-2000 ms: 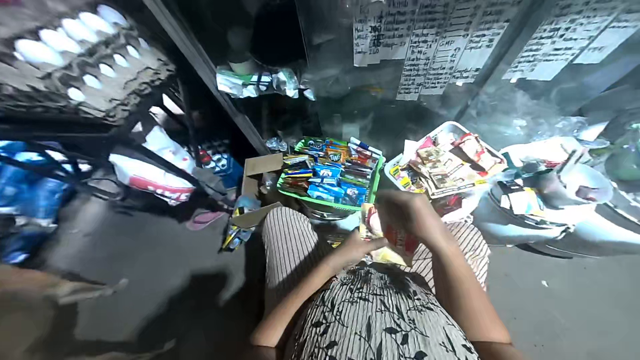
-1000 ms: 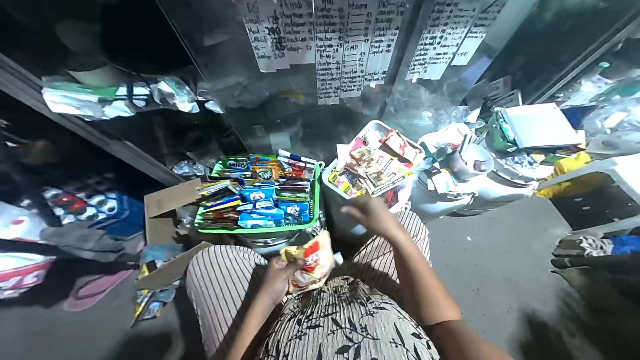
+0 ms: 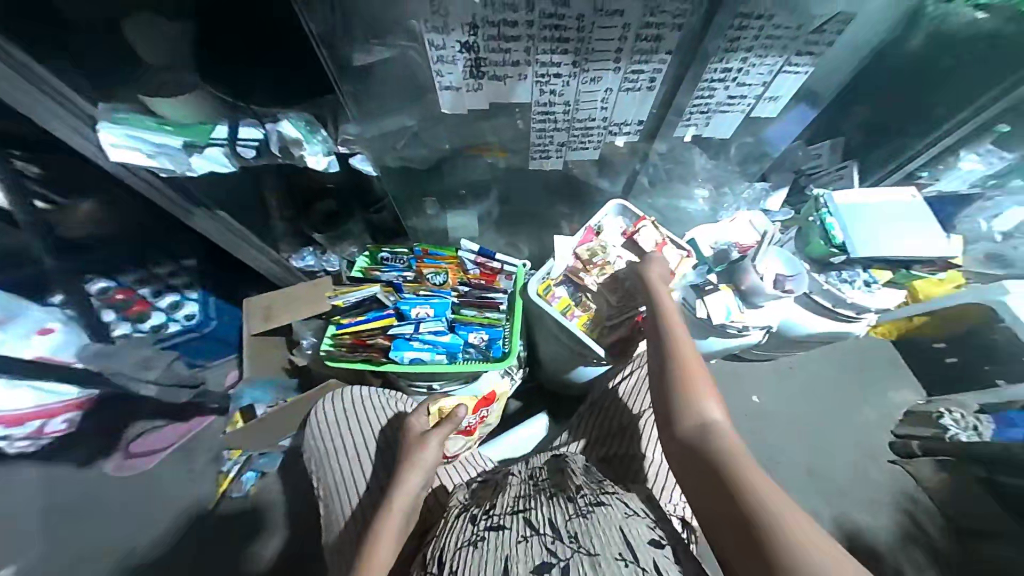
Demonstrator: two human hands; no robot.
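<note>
My left hand (image 3: 428,432) grips a cream and red food packet (image 3: 474,420) above my left thigh, its thumb across the front. My right hand (image 3: 632,284) reaches down over the sachets in a white rectangular bin (image 3: 544,308); its fingers are in shadow, and whether they hold a sachet cannot be told. Red, cream and yellow sachets (image 3: 594,254) lie loosely around it. To the left of this bin a green plastic basket (image 3: 432,368) holds rows of drink sachets (image 3: 424,308), blue ones at the front.
An open cardboard box (image 3: 268,352) stands left of the basket. Several white containers (image 3: 832,320) with packets stand at the right, near a dark open bin (image 3: 960,344). Handwritten paper lists (image 3: 560,80) hang on the glass behind. A pink slipper (image 3: 156,444) lies on the floor at left.
My right hand has moved from above my lap to the sachets in the white bin. The packet stays in my left hand. The view has swung to the right.
</note>
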